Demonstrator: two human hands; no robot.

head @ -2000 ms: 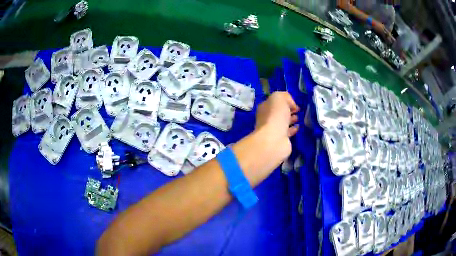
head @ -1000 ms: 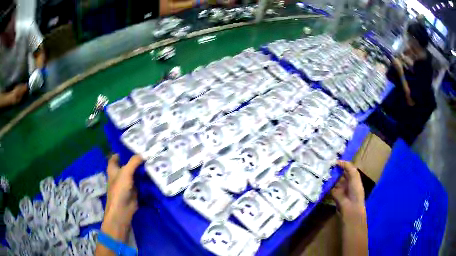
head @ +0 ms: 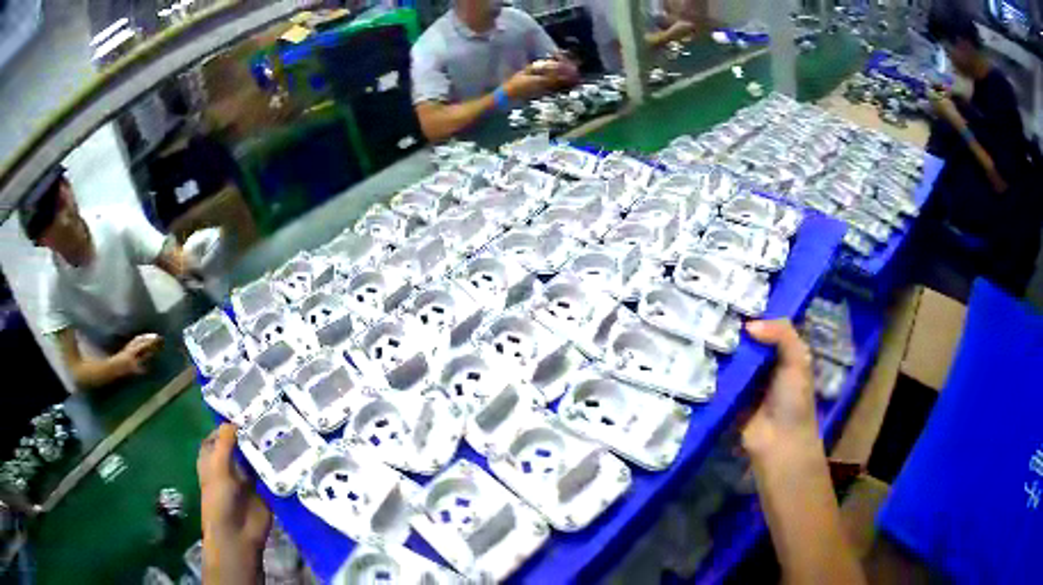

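Note:
A blue tray (head: 641, 506) carries rows of white socket housings (head: 557, 466), recessed faces up, with dark slots. It is tilted and spans the middle of the view. My left hand (head: 232, 498) grips its near left edge, cut off by the bottom of the picture. My right hand (head: 787, 400) holds its right edge, thumb on top and fingers partly hidden below. Another blue tray (head: 922, 201) of housings stands behind it at the upper right. More housings (head: 828, 343) show below the held tray on the right.
A green conveyor belt (head: 146, 478) runs behind the tray, with small board clusters on it. An open brown carton (head: 904, 366) and an upright blue sheet (head: 981, 446) with white writing are at the right. People sit at the left, top middle and upper right.
The held tray now appears raised and shifted, with other housings visible beneath its right side. Both hands still hold it. The view shows more of the people across the belt.

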